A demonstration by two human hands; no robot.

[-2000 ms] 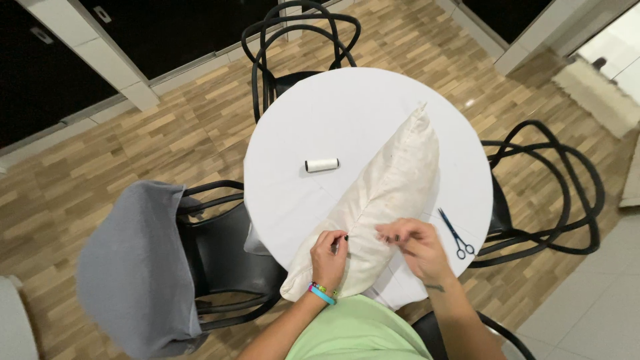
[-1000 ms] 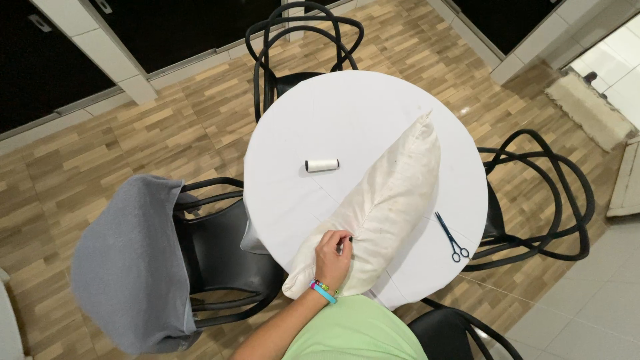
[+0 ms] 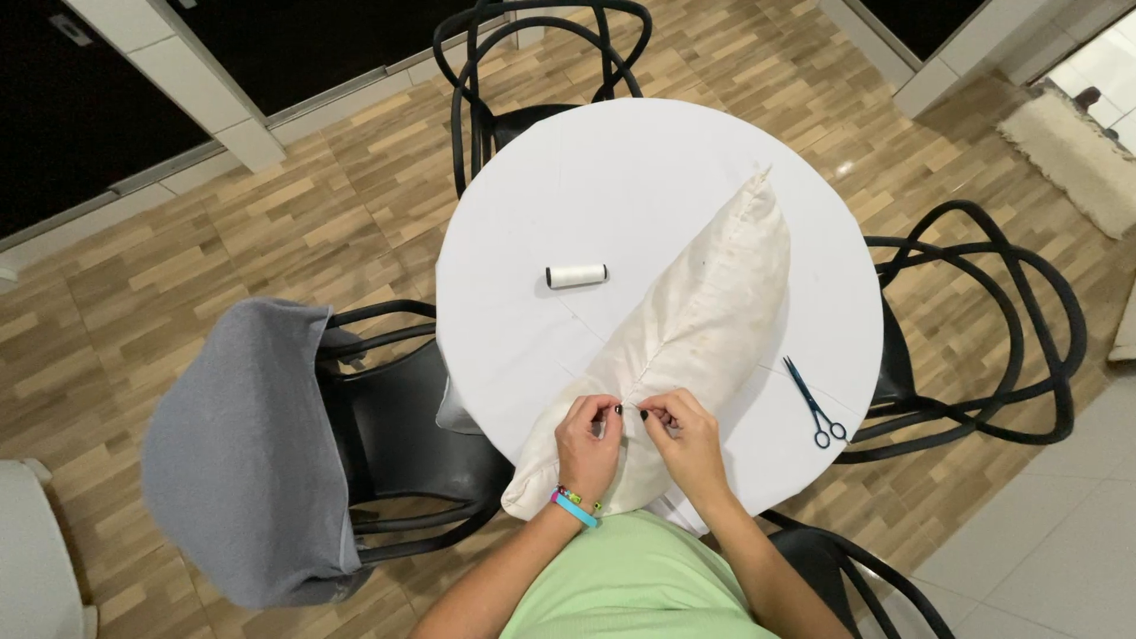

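A long cream fabric cushion (image 3: 701, 311) lies diagonally across the round table, with a seam running along its upper face. My left hand (image 3: 590, 444), with bracelets at the wrist, pinches the fabric at the seam near the cushion's lower end. Just to its right, my right hand (image 3: 683, 439) has thumb and forefinger together at the same seam; something thin, too small to make out, seems to be between the fingertips. A spool of white thread (image 3: 577, 276) lies on its side left of the cushion. Dark scissors (image 3: 812, 404) rest at the right, blades slightly apart.
The round table (image 3: 506, 213) has a white cover. Black chairs stand around it, at the back (image 3: 532, 115), at the right (image 3: 896, 364), at the lower right (image 3: 816, 559) and at the left (image 3: 408, 426). A grey cloth (image 3: 248, 461) hangs over the left one.
My right hand was raised over the cushion two seconds ago, was out of view one second ago, and is now back at the seam beside my left hand.
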